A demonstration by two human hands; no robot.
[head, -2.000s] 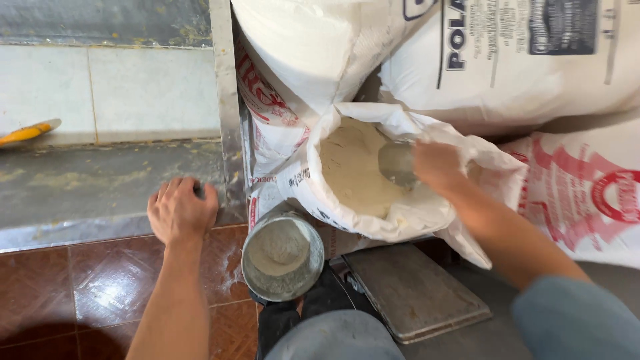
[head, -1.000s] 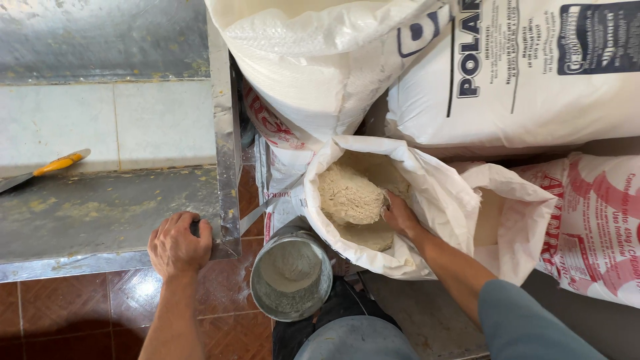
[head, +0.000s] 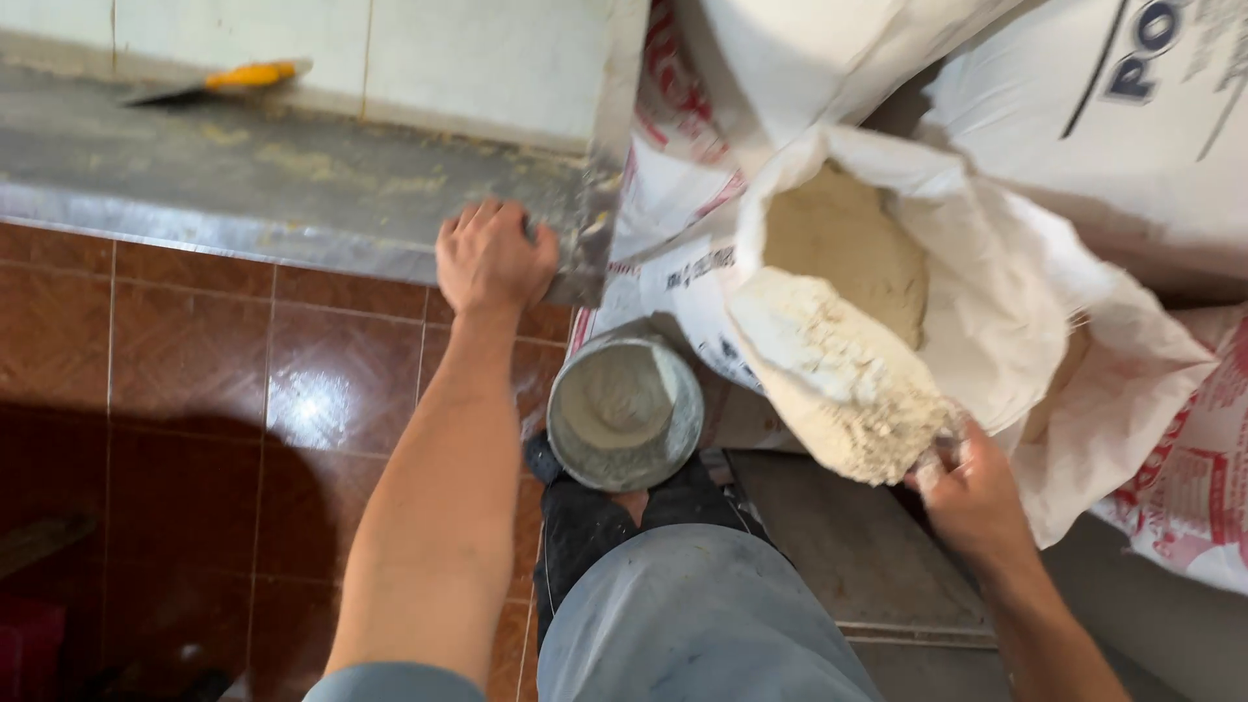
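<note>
My right hand [head: 960,487] grips the end of a scoop [head: 843,385] heaped with pale, lumpy flour-like powder; its handle is hidden. The scoop is over the near-left rim of an open white woven sack [head: 985,273], which holds more powder [head: 843,234]. Left of the scoop, a round metal pail [head: 685,424] with powder inside stands at my legs. My left hand [head: 495,253] rests on the front edge of a metal counter [head: 322,180] with its fingers curled. A small dark thing shows beside its thumb; whether the hand grips it is unclear.
A scraper [head: 249,76] with a yellow handle lies on the counter by the tiled wall [head: 468,68]. Full white sacks [head: 1053,146] crowd behind the open one, and a red-printed sack [head: 1194,458] lies right. A flat dark metal surface [head: 858,546] is below the scoop.
My right hand has brought the loaded scoop out of the sack's mouth, toward me and the pail. My left hand stays at the counter edge. The view has shifted.
</note>
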